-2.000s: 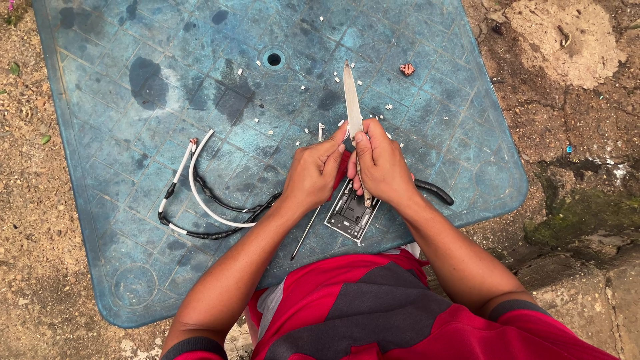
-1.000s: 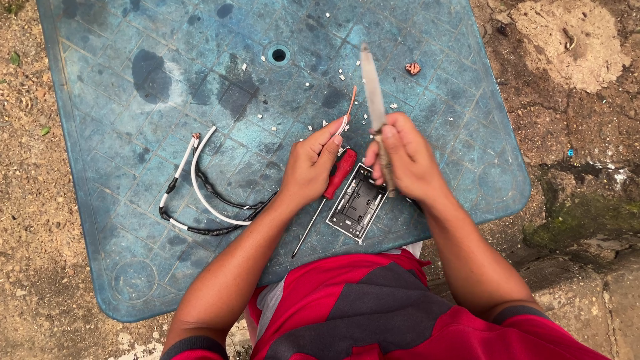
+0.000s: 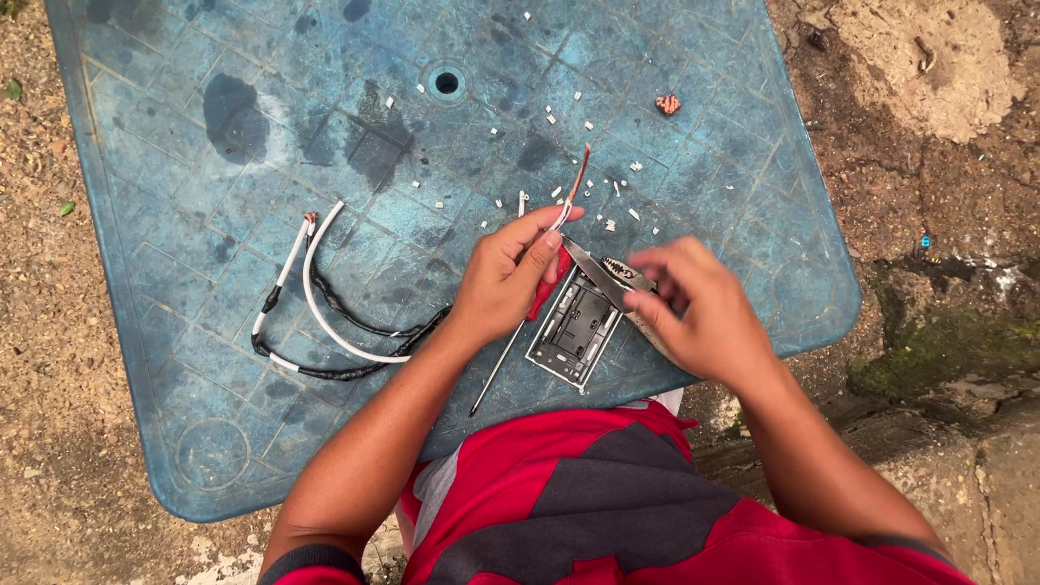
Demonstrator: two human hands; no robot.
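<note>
My left hand (image 3: 516,268) pinches a white-sheathed wire with a bare copper end (image 3: 579,175) pointing away from me. Beneath that hand lies a screwdriver with a red handle (image 3: 549,286), its shaft toward the near edge. A knife blade (image 3: 597,276) slants from near my left fingertips to my right hand (image 3: 691,305), whose fingers are partly blurred; its hold on the knife is unclear. Pliers with serrated jaws (image 3: 619,268) lie partly under my right hand. Between the hands and my body sits a dark rectangular plastic frame (image 3: 575,325) with a pale rim.
On the blue plastic table (image 3: 390,284), a white cable partly wrapped in black tape (image 3: 333,372) curves at left. Several white insulation bits (image 3: 610,225) are scattered beyond my hands. A copper wire clump (image 3: 668,104) lies farther right, and a round hole (image 3: 447,83) pierces the tabletop.
The knife has come down from an upright position beside the wire to a slant low between my hands. My right hand has lowered slightly, and the pliers' jaws now show.
</note>
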